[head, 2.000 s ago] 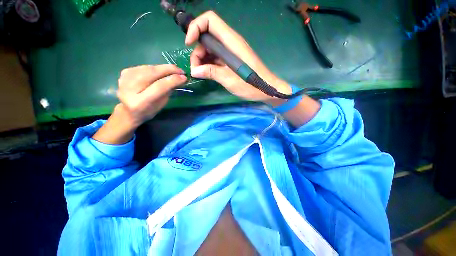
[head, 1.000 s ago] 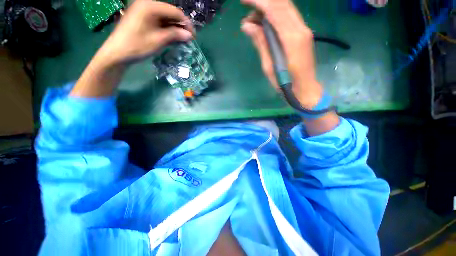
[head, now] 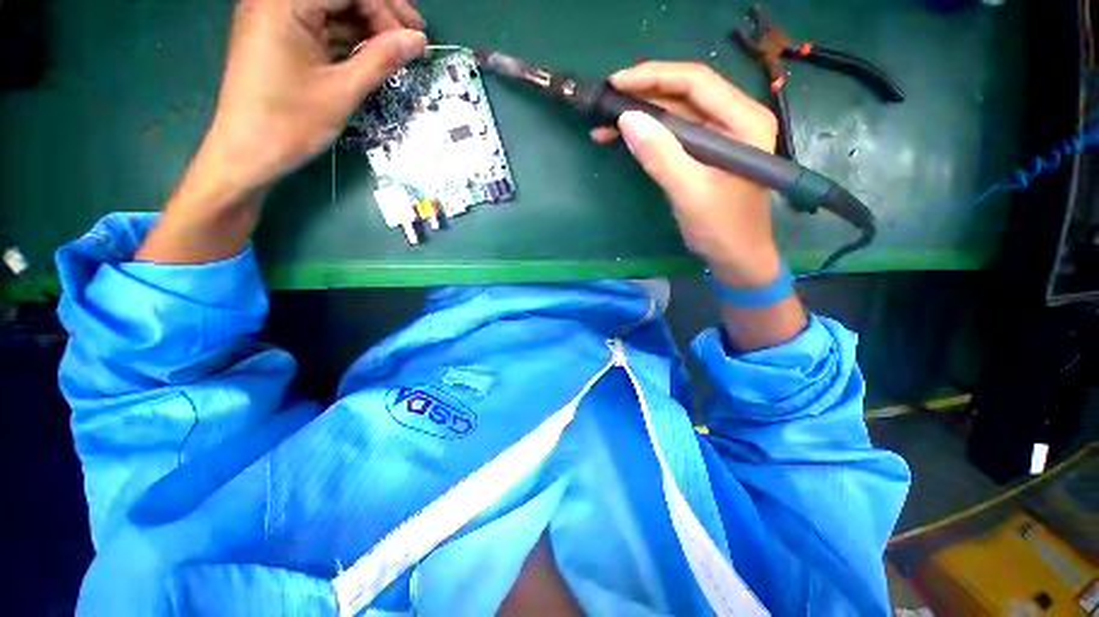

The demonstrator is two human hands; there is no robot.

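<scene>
A circuit board (head: 440,139) lies on the green mat, its crowded, shiny face up, with white, metal and yellow connectors at its near edge. My left hand (head: 307,78) is over the board's far left corner, thumb and fingers pinching a thin pale solder wire (head: 448,48) that reaches along the far edge. My right hand (head: 705,157) holds the black soldering iron (head: 735,154) like a pen. Its metal tip points left, close to the wire's end at the board's far right corner; contact cannot be told.
Side cutters (head: 783,66) with orange-red near the jaws and black handles lie open on the mat, beyond my right hand. A blue coiled cord (head: 1048,163) hangs at the far right. The mat's green front edge (head: 579,272) runs before my coat.
The board, crowded face down or hidden at first, now lies face up. My hands came apart, and the iron's tip has since moved in from the right to the board's far corner.
</scene>
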